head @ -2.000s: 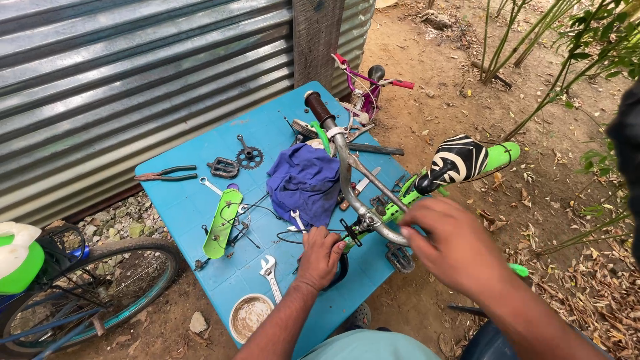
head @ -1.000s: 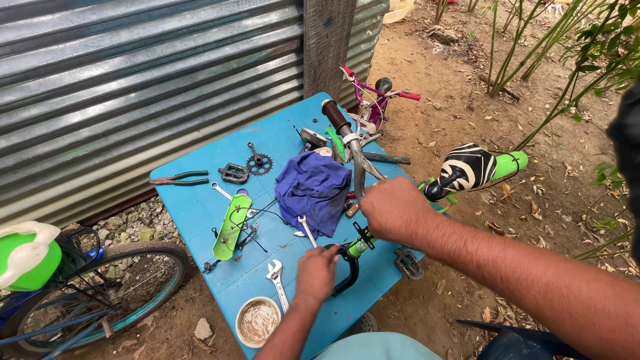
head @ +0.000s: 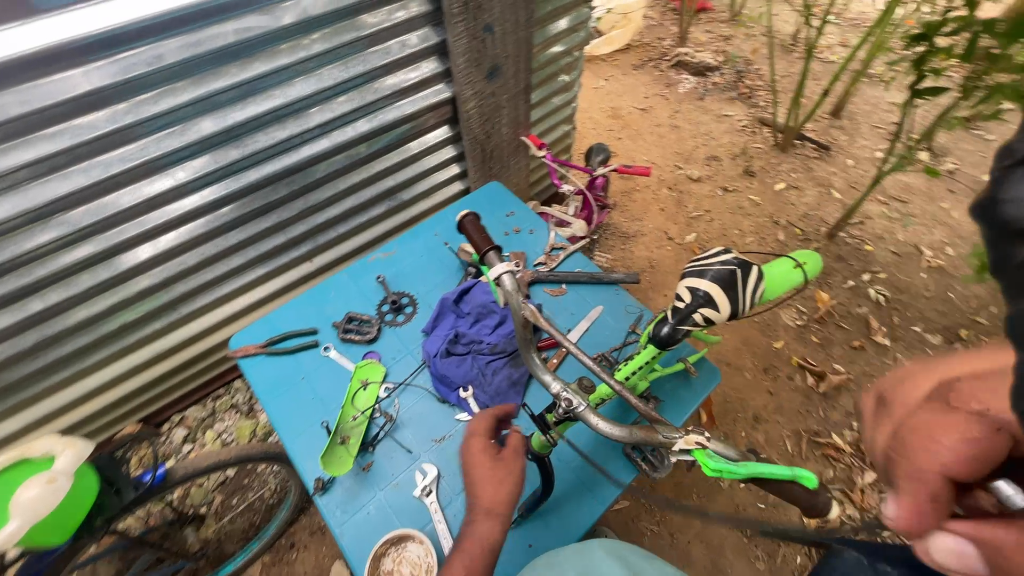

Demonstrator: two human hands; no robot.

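A green bicycle frame point(head: 616, 386) with a curved metal handlebar point(head: 524, 336) and a zebra-patterned saddle point(head: 714, 290) rests across the blue table point(head: 392, 496). My left hand point(head: 496, 460) is at the black fork point(head: 542, 488), close to a small open-end wrench point(head: 468, 398); whether it grips either cannot be told. At the right edge, my right hand point(head: 944, 448) is closed around a shiny metal part point(head: 1006, 493), mostly hidden by the fingers. A blurred dark cable point(head: 688, 512) stretches from the fork area towards this hand. Beside the frame lies a purple cloth point(head: 472, 344).
Pliers point(head: 276, 344), a pedal point(head: 358, 327), a chainring with crank point(head: 397, 308), a green guard point(head: 352, 420), an adjustable wrench point(head: 432, 504), a knife point(head: 584, 324) and a bowl point(head: 402, 554) are on the table. A bicycle wheel point(head: 280, 480) stands at left, corrugated metal wall point(head: 224, 200) behind.
My right hand has moved off the handlebar to the right edge. The handlebar, turned and mostly behind my right arm a second ago, now shows fully. My left hand stays near the fork.
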